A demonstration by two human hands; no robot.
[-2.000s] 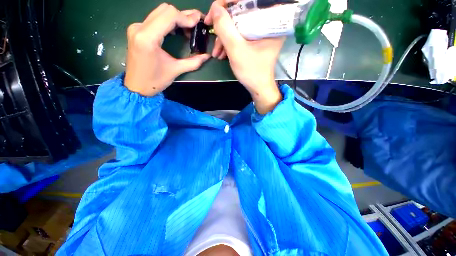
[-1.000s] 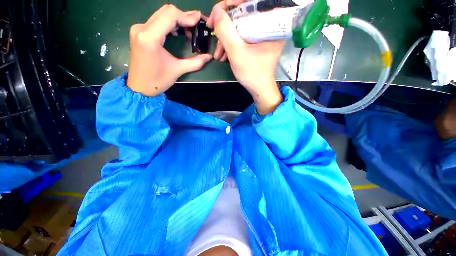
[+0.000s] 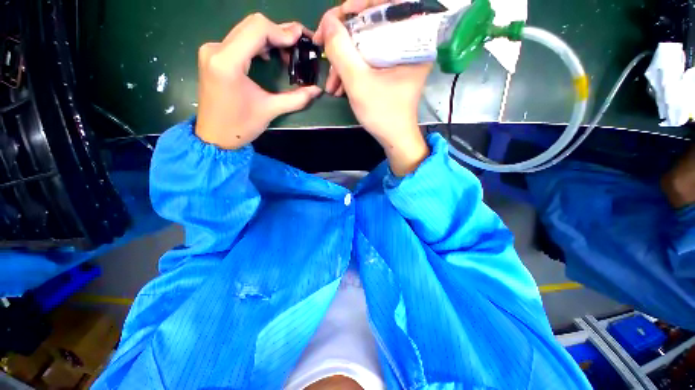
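My left hand (image 3: 242, 84) holds a small black component (image 3: 304, 61) upright between thumb and fingers, above the green bench. My right hand (image 3: 375, 90) holds a whitish dispensing syringe (image 3: 400, 38) lying sideways, its front end pointing left at the component. The needle is mostly hidden by my fingers; I cannot tell whether it touches the part. A green fitting (image 3: 465, 36) sits on the syringe's rear, with a clear hose (image 3: 573, 57) looping from it.
The green bench (image 3: 145, 46) has white specks. White paper (image 3: 509, 57) lies behind the green fitting. Black trays (image 3: 46, 145) stand at left. A crumpled white tissue (image 3: 670, 84) is at the right. Another person's blue sleeve (image 3: 610, 221) and part of an arm are at right.
The syringe's rear and the hose have shifted slightly left. The component has turned a little in my left fingers. The other person's arm has come into view at right.
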